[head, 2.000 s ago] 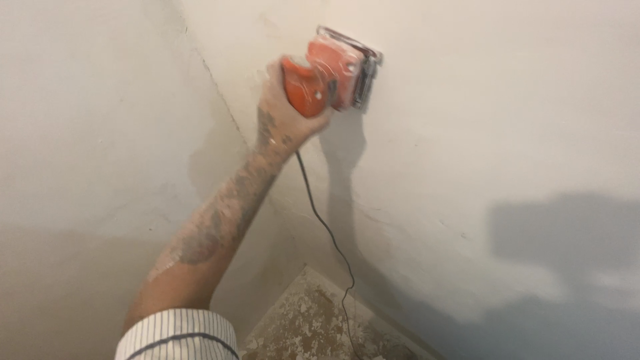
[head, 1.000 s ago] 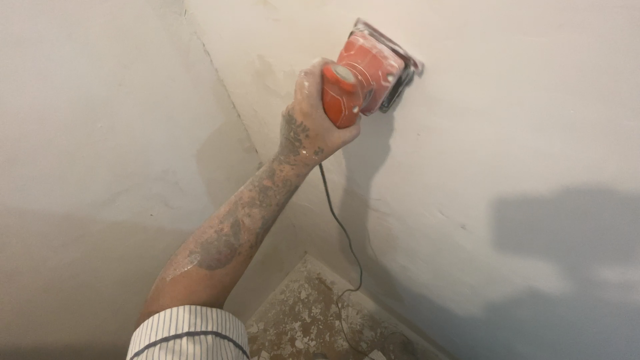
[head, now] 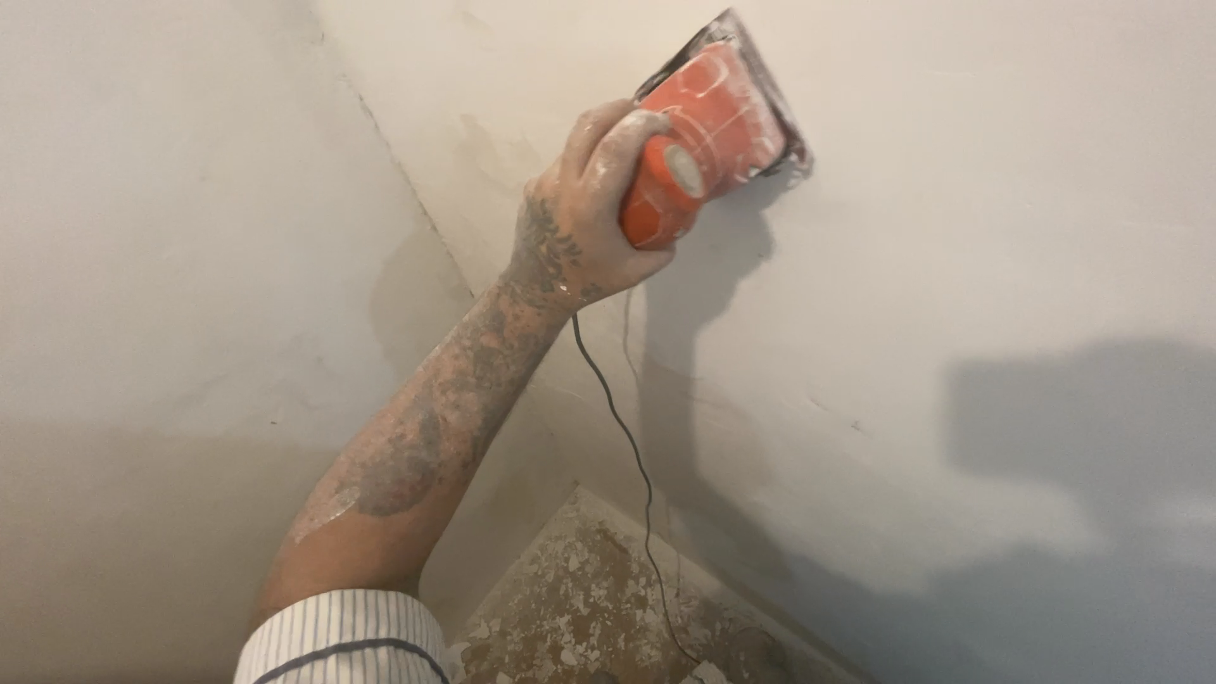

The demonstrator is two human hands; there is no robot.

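My left hand [head: 598, 204], dusted with white, is closed around the orange grip of an electric sheet sander [head: 717, 114]. White dust also coats the sander's body. Its dark, flat pad is at the pale wall [head: 912, 247], upper centre, with one corner pointing up; whether the whole pad touches cannot be told. A thin dark power cord [head: 622, 427] hangs from behind my wrist down to the floor. My right hand is out of view.
A cracked corner line [head: 408, 185] separates the left wall [head: 171, 237] from the right one. Below, pale flakes and debris lie on the brown floor [head: 589, 589]. Shadows of my arm and a blocky shape fall on the right wall.
My left hand and the sander have moved to the right along the wall since two seconds ago. The sander is now turned at a different angle, still in my grasp.
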